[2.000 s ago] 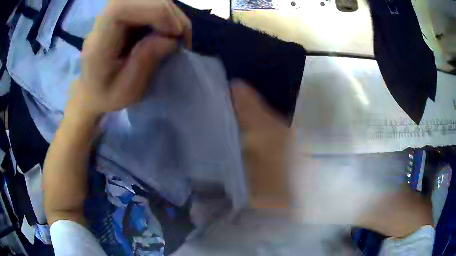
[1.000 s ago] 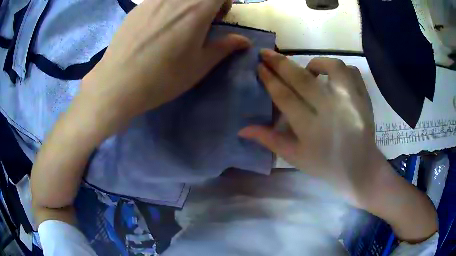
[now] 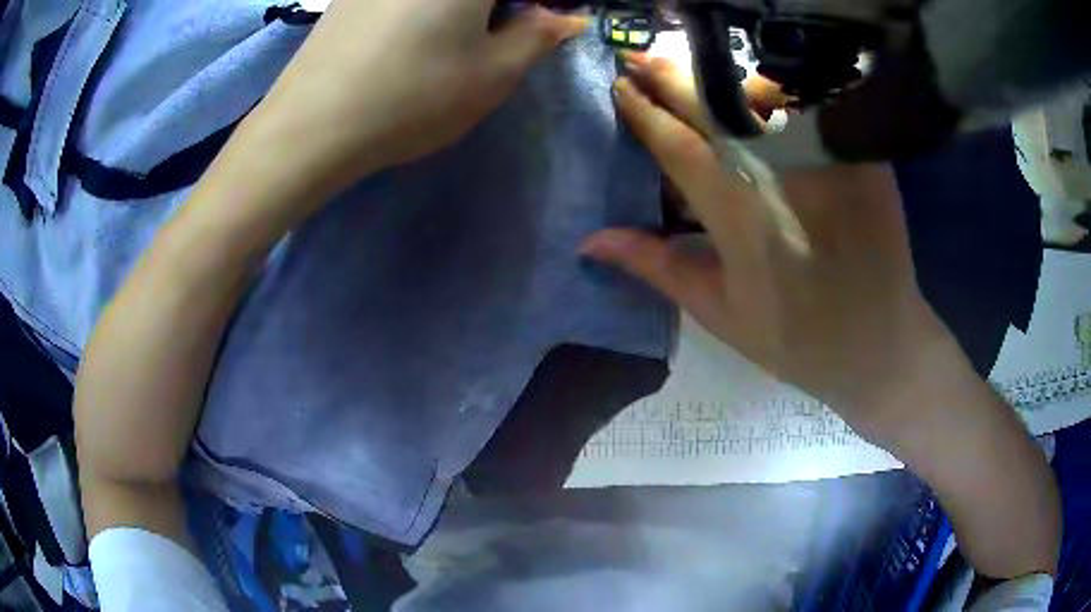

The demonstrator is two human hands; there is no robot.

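A grey-blue fabric panel (image 3: 419, 275) lies on the machine bed, its right edge running up to the lit needle area, where metal parts hide the stitching point. A dark piece (image 3: 544, 412) shows under its lower right edge. My left hand (image 3: 383, 90) rests on the panel's upper left; its thumb points toward the needle and its fingertips are out of view. My right hand (image 3: 814, 263) lies with spread fingers along the panel's right edge, thumb on the cloth, fingertips beside the needle area, partly behind the machine head (image 3: 945, 72).
A dark pointed piece (image 3: 969, 227) lies right of my right hand. The white table (image 3: 742, 442) has a printed scale near its front edge. More grey-blue cloth with dark strips (image 3: 132, 263) is heaped at left. Blue basket parts (image 3: 897, 550) show below the table edge.
The panel was swung and blurred, then laid flat under both hands. The dark machine head now fills the top right, the panel's edge is at the needle area, and the dark piece beneath shows.
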